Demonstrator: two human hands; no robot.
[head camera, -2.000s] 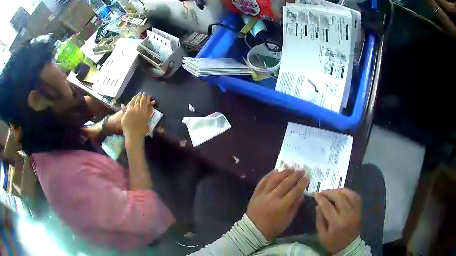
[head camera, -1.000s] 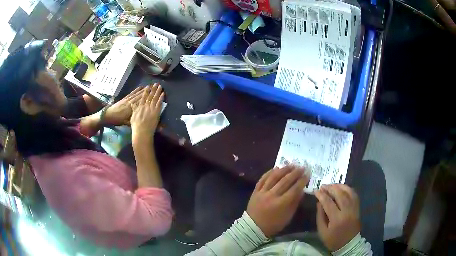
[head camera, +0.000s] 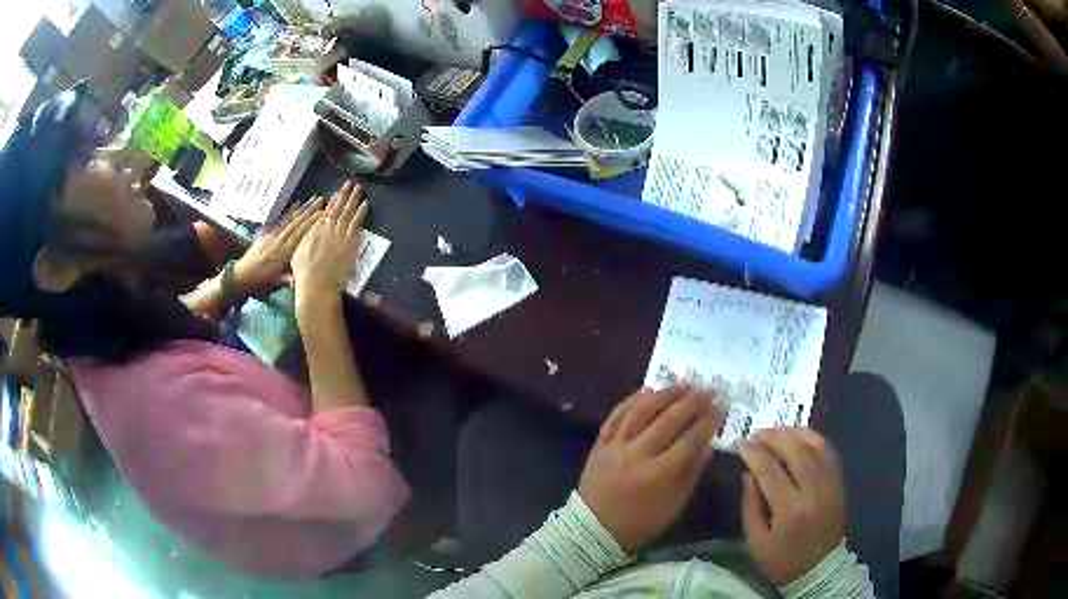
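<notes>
A printed instruction sheet (head camera: 750, 345) lies on the dark tabletop in front of me, below the blue tray. My left hand (head camera: 656, 462) rests with its fingertips on the sheet's lower left part. My right hand (head camera: 793, 503) has its curled thumb and fingers at the sheet's lower edge; its fingertips touch the paper there. Whether the fingers pinch the edge is hard to tell. The sheet's lower left corner is hidden under my left fingers.
A blue tray (head camera: 673, 222) holds a stack of unfolded leaflets (head camera: 738, 129), folded leaflets (head camera: 504, 149) and a plastic tub (head camera: 614, 129). A crumpled paper scrap (head camera: 478, 295) lies mid-table. A person in a pink top (head camera: 234, 451) works at left beside a divider box (head camera: 372, 117).
My hands and the sheet have hardly moved. The neighbour's hands have shifted back, and a small folded paper shows beside them.
</notes>
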